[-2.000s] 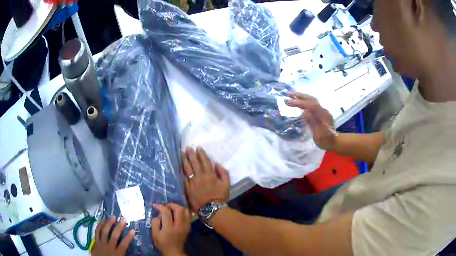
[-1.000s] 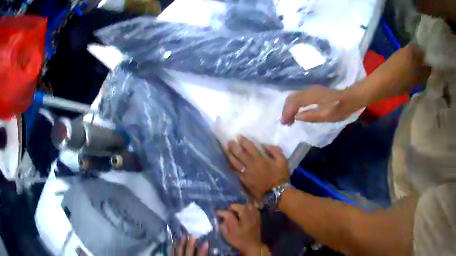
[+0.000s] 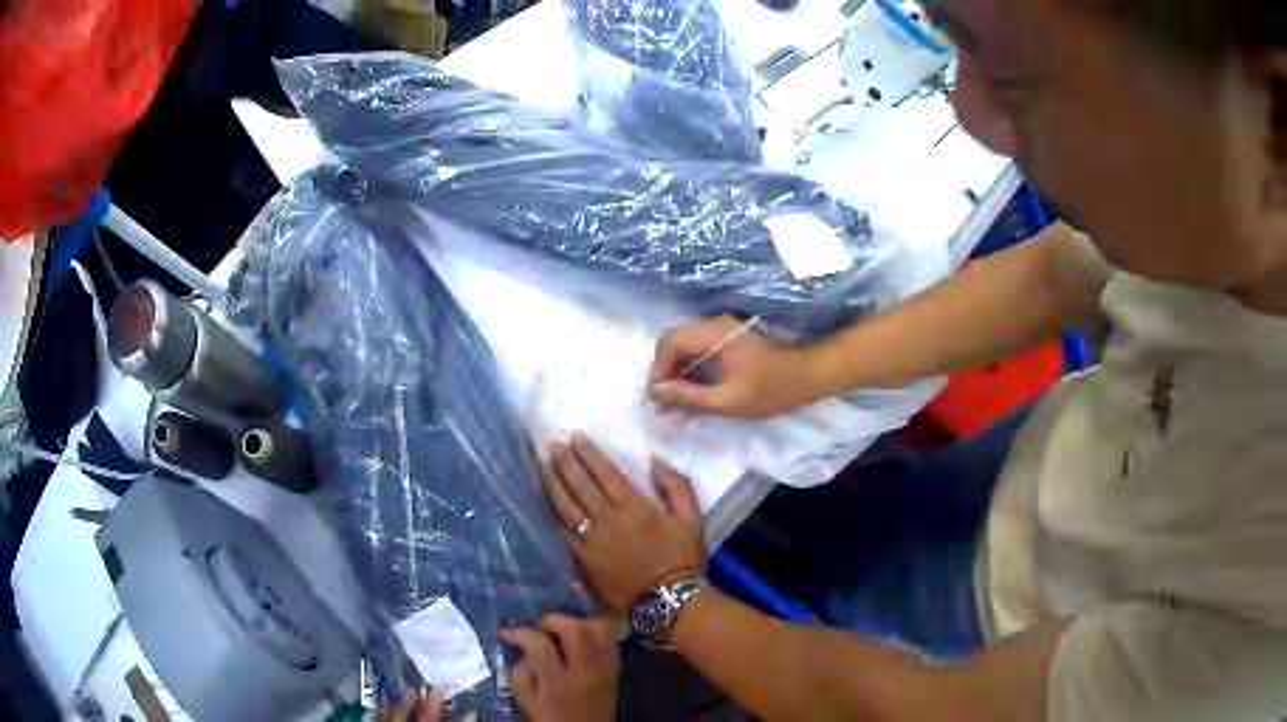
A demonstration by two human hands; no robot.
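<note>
A long clear poly bag with dark blue-grey contents [image 3: 424, 466] lies at centre left, with a white label [image 3: 442, 646] near its lower end. My left hand [image 3: 412, 708] shows only as fingertips at the bottom edge, by the label. My right hand [image 3: 568, 669] rests on the bag's lower right edge, fingers slightly apart, thumb hidden. A second similar bag [image 3: 593, 198] crosses the top, with its own label [image 3: 807, 244]. A white sheet or wrap [image 3: 494, 303] lies between the bags. Another person's hand holds a thin pen [image 3: 727, 346] with its tip at the sheet.
The other person [image 3: 1129, 466] leans in from the right, the watch-wearing hand flat beside the bag. At left are a metal flask [image 3: 212, 353], two dark cones [image 3: 275, 454] and a grey machine cover [image 3: 212, 592]. A machine head [image 3: 889, 57] is at upper right; an orange-red bag [image 3: 85, 106] is upper left.
The other person's right hand has moved from the upper bag's label onto the white sheet, with a pen now visible. The view has shifted; my left hand is now mostly cut off.
</note>
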